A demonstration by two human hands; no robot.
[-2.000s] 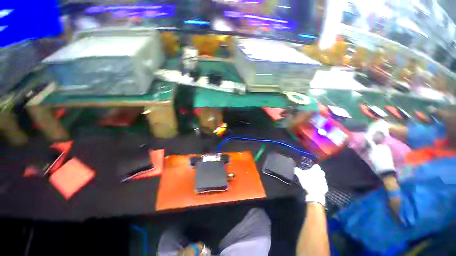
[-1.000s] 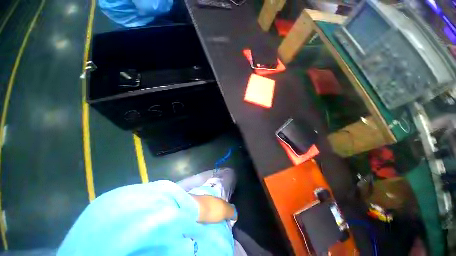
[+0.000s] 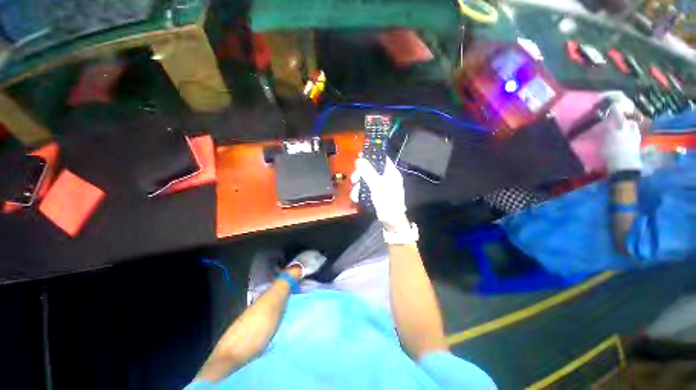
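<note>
My right hand (image 3: 381,190), in a white glove, holds a black remote control (image 3: 376,137) upright over the right edge of the orange-red test fixture (image 3: 248,199). A black set-top box (image 3: 303,177) sits on the fixture, against the connector blocks at its far edge. My left hand (image 3: 308,263), in a white glove, rests on my lap below the bench edge; its fingers are blurred and I cannot tell if it holds anything. Another black set-top box (image 3: 426,155) lies to the right of the remote.
Foam pads (image 3: 72,202) and black boxes lie on the left. A blue cable (image 3: 412,109) runs behind the fixture to the right. An orange test box (image 3: 496,95) glows at the back right. A coworker's gloved hand (image 3: 622,141) holds a dark object at the right.
The view has swung back from the floor and black bin on the left to the bench. My right hand, out of view one second ago, now shows with the remote control in it.
</note>
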